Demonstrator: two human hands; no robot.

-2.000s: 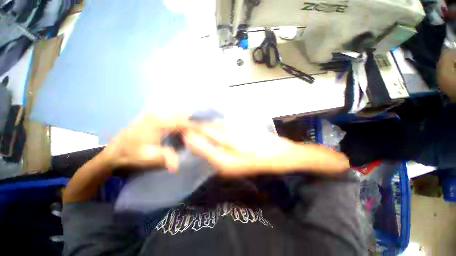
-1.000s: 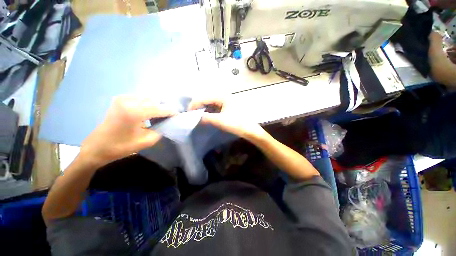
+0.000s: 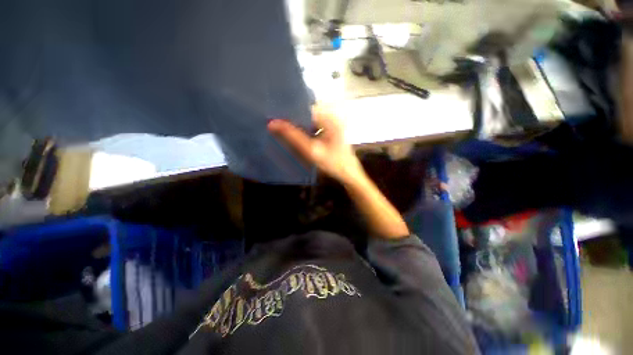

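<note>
A large cut panel, dark grey-blue and blurred, is raised over the left half of the table and hangs down near its front edge. My right hand grips the panel's right edge, thumb on the near face. My left hand is not visible; the raised panel fills that side. A paler light blue cloth shows on the table below the raised panel.
The sewing machine stands at the back right. Black scissors and dark snips lie left of it. Fabric strips hang at the right. Blue crates stand below. A brown strip is at left.
The raised dark panel now covers the left side, where both hands were handling a small pale piece. My right hand has moved right to its edge. My left hand has gone out of sight.
</note>
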